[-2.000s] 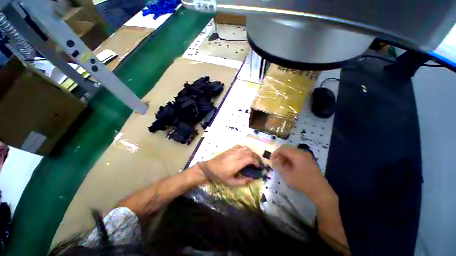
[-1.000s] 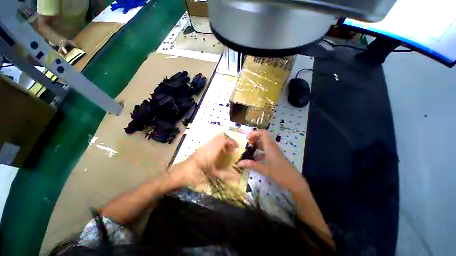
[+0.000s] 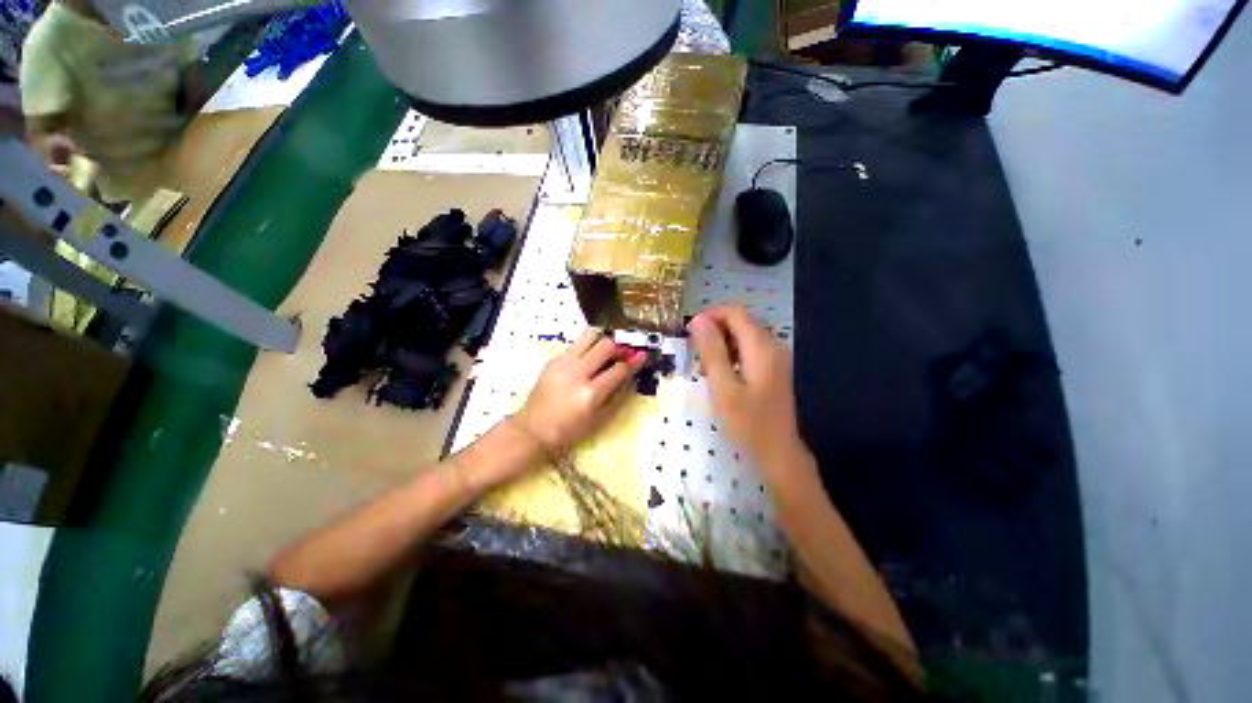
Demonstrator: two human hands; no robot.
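A small black plastic part [image 3: 651,374] lies at the open end of the taped carton [image 3: 652,206], with a pink-red glow on its left end. My left hand [image 3: 577,392] has its fingertips at that lit end; whether it grips the part is hard to tell. My right hand [image 3: 742,364] is just right of the part, fingers bent and fingertips near the carton's corner; I cannot tell whether it holds anything. A yellow sheet [image 3: 590,474] lies under my left hand on the white perforated plate [image 3: 707,474].
A heap of black parts [image 3: 412,309] lies on brown cardboard [image 3: 330,453] at left. The laser head [image 3: 529,55] hangs overhead. A mouse [image 3: 763,225] sits right of the carton. Faint black parts [image 3: 982,378] lie on the black mat [image 3: 906,275]. A person [image 3: 103,89] is at upper left.
The view has shifted. Both hands have moved up to the carton's open end. The part that was between my hands now lies there with a pink-red glow, and my hands are farther apart.
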